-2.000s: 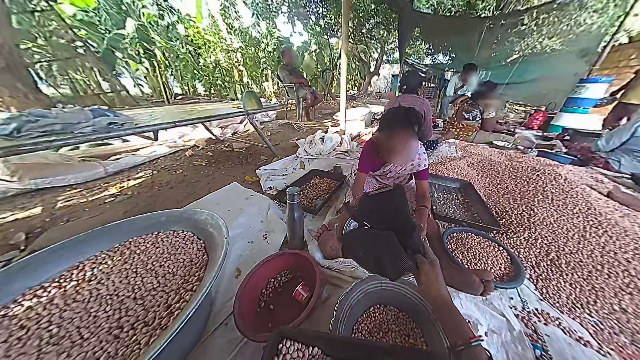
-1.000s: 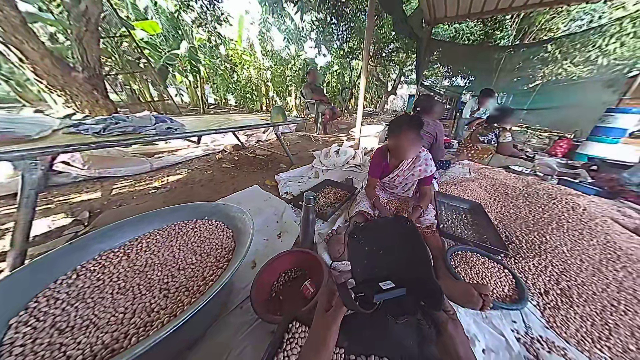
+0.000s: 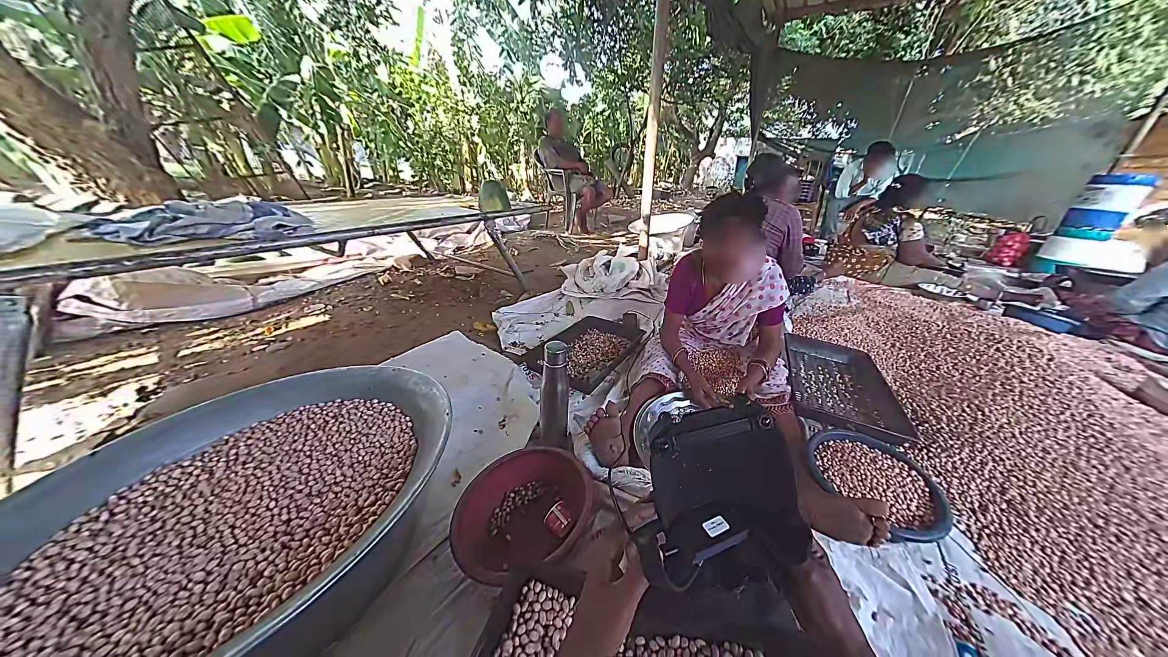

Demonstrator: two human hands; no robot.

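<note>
A black fabric bag (image 3: 725,484) with a strap and a small white label stands tilted in the middle, over a dark tray of nuts or seeds (image 3: 538,620). My left hand (image 3: 625,566) is at the bag's lower left edge by the strap, seemingly gripping it. On the bag's right side my right forearm reaches up from below; the bag hides that hand. Left of the bag is a red basin (image 3: 465,529) holding some dark nuts or seeds and a small red container (image 3: 557,518). A steel bottle (image 3: 554,397) stands behind the basin.
A large metal tub (image 3: 429,429) of nuts or seeds fills the left. A co-worker (image 3: 725,310) sits just beyond the bag, beside a metal bowl (image 3: 652,415). Right are a dark tray (image 3: 876,401), a round basin (image 3: 817,443) and a large heap (image 3: 1049,438). Other people sit behind.
Two seconds ago my right hand was visible at the black bag; now it is hidden. My left hand has come into view at the bag's left side. The bag appears more spread out and upright.
</note>
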